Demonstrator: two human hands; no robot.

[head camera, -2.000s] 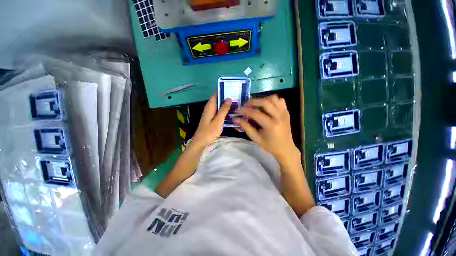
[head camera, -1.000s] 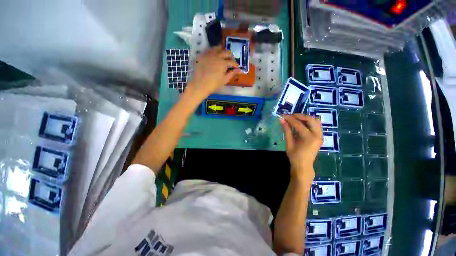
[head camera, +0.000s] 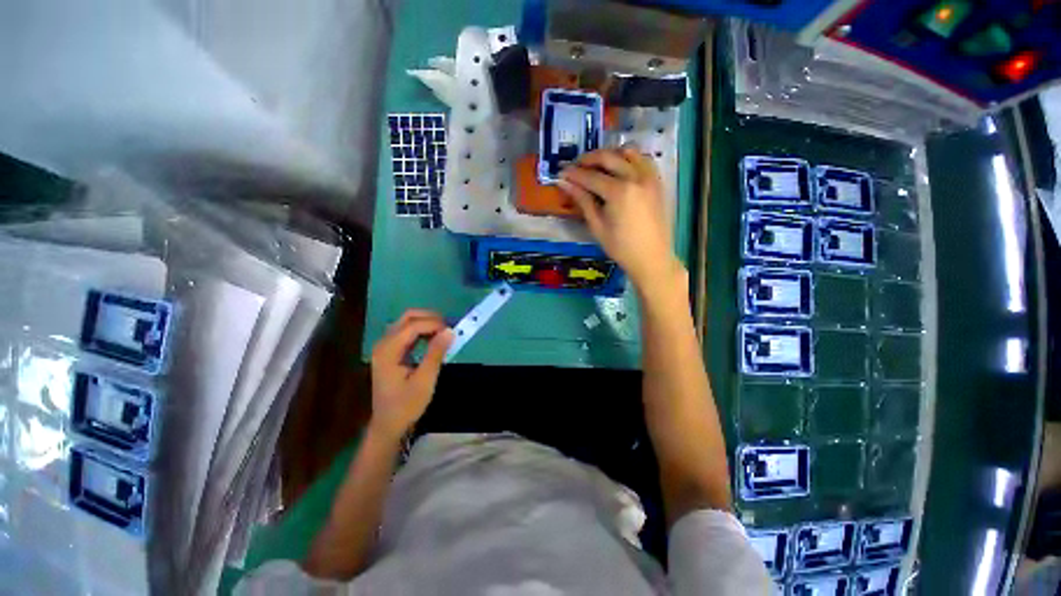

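Observation:
A phone housing (head camera: 570, 130) with a pale blue-white rim lies in the orange fixture (head camera: 542, 189) on the silver base plate (head camera: 483, 175). My right hand (head camera: 617, 200) has its fingertips on the housing's lower edge. My left hand (head camera: 410, 361), nearer to me, holds a second housing (head camera: 478, 321) by its lower end. That housing is seen edge-on as a thin white strip, tilted up to the right, in front of the control panel (head camera: 552, 270) with two yellow arrows.
Dark clamps (head camera: 510, 79) flank the fixture. A grid of black squares (head camera: 418, 165) lies left of the plate. A blister tray (head camera: 840, 408) with housings is at right, stacked trays (head camera: 221, 384) at left. The machine control box (head camera: 966, 41) hangs at upper right.
My left hand has come back from the fixture and now holds a housing. My right hand has moved from the bench's right side to the fixture, where a housing lies.

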